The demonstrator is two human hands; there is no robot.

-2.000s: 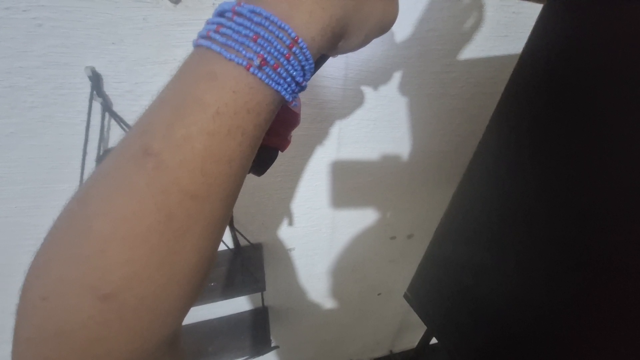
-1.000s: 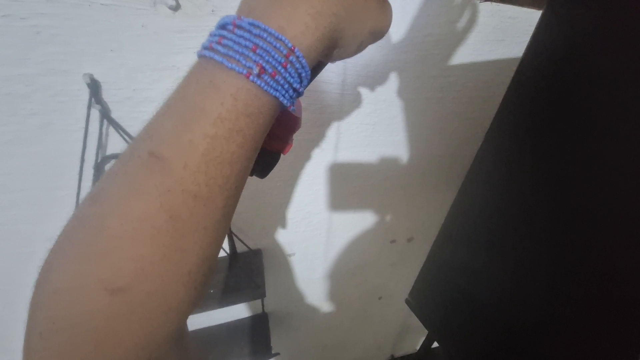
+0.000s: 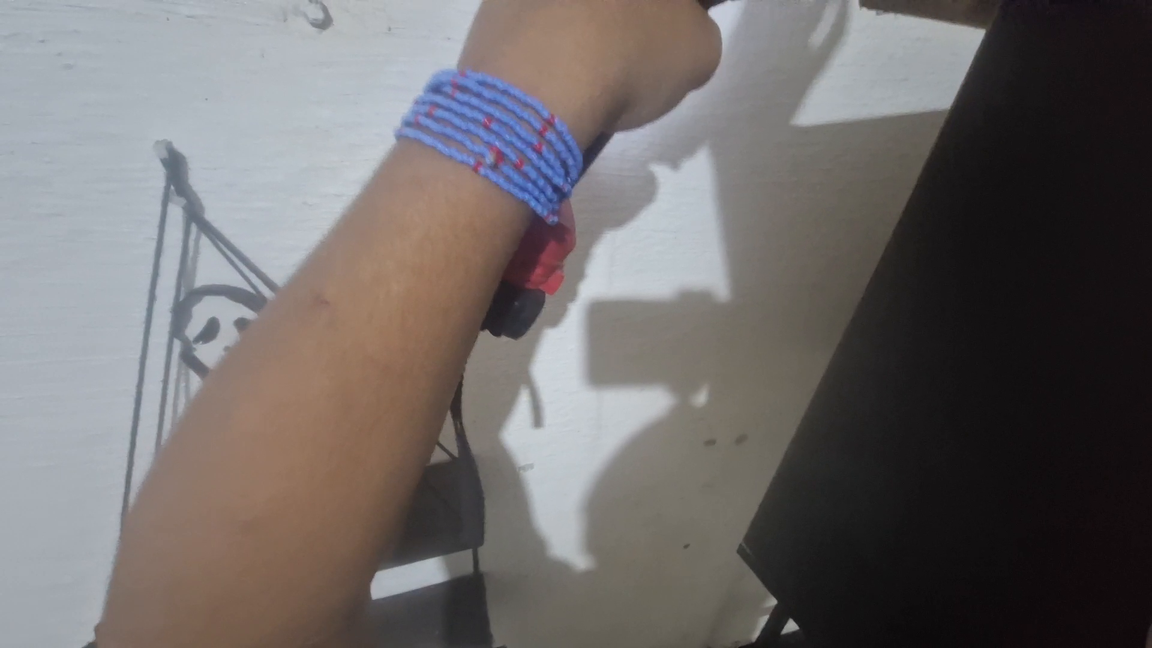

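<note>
My left forearm rises from the lower left in the head view, with several strands of blue and red beads (image 3: 490,139) around the wrist. The back of my left hand (image 3: 652,58) is at the top edge, curled, its fingers cut off or hidden. Under the wrist hangs a red and black object (image 3: 543,256) with a dark bar running up into the hand, which appears to grip it. Its kind cannot be told. My right hand is not in view.
Behind is a white wall (image 3: 297,108) with shadows on it. Dark cords (image 3: 153,360) hang from a wall fixing at left, beside a drawn face (image 3: 209,328). Small dark shelves (image 3: 441,517) are partly behind the forearm. A large black panel (image 3: 972,360) fills the right side.
My left forearm and wrist have moved a little right and down, and the red and black object has shifted with them. More of the drawn face on the wall now shows.
</note>
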